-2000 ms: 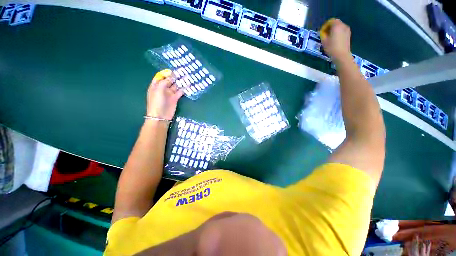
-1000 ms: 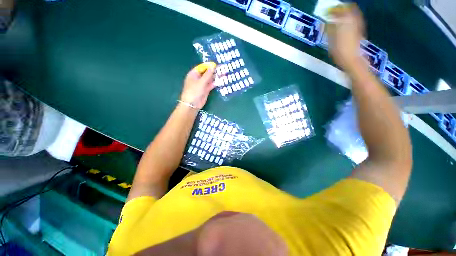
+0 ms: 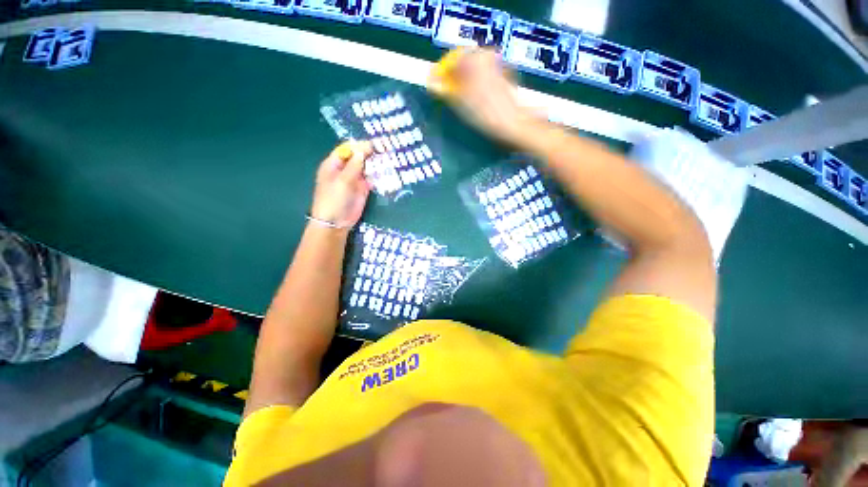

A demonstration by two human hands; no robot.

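Observation:
My left hand [image 3: 343, 185], with a yellow finger cot, holds the lower left edge of a clear sheet with rows of small white pads [image 3: 404, 143]. My right hand [image 3: 481, 90], also with yellow fingertip covers, is blurred and above the white strip, just below the row of blue-framed units [image 3: 538, 48]. Whether it holds a pad cannot be told. A second pad sheet [image 3: 522, 214] lies to the right of the held one. A third [image 3: 388, 276] lies nearest my body, with crumpled clear film at its right.
A thick whitish sheet stack [image 3: 700, 181] lies at the right, partly behind my right forearm. A grey bar [image 3: 809, 128] crosses the right side. Two blue-framed units [image 3: 59, 48] lie at far left. A red stool [image 3: 186, 321] and another person's patterned clothing [image 3: 29, 295] are at lower left.
My right hand has moved left and back from the unit row toward the held sheet. My left hand stays at its sheet. The camera view has shifted.

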